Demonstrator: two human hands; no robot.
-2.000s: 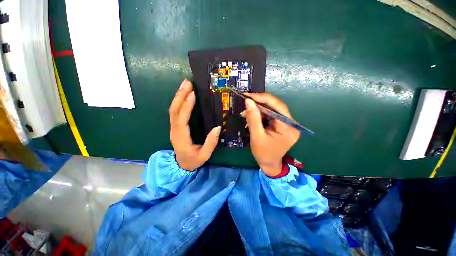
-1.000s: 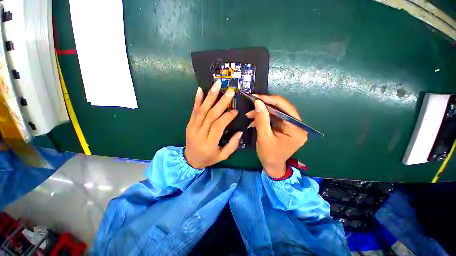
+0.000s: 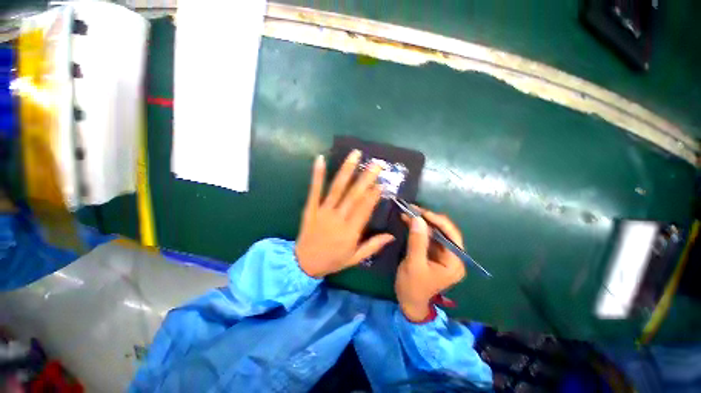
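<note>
The opened phone assembly (image 3: 394, 176) lies on a black holding pad (image 3: 409, 159) on the green mat. Its board is partly covered and overexposed. My left hand (image 3: 338, 219) lies over the left part of the phone, fingers spread, fingertips on or just above the board; contact is hard to tell. My right hand (image 3: 433, 262) grips the tweezers (image 3: 453, 247), whose tip is at the board's lower edge, close to my left fingers. The picture is blurred, so I cannot tell whether the tip holds anything.
A bare white release liner sheet (image 3: 213, 92) lies left of the pad. Further left are the sticker sheet stack (image 3: 115, 100), amber tape (image 3: 42, 115) and a blue bin edge. A whitish strip (image 3: 461, 61) crosses behind. Black units sit at far right (image 3: 665, 261) and upper right (image 3: 622, 27).
The camera view has turned and shifted, showing the whitish strip and a far unit. My left hand has moved from beside the phone onto it. The tweezers stay in my right hand near the board.
</note>
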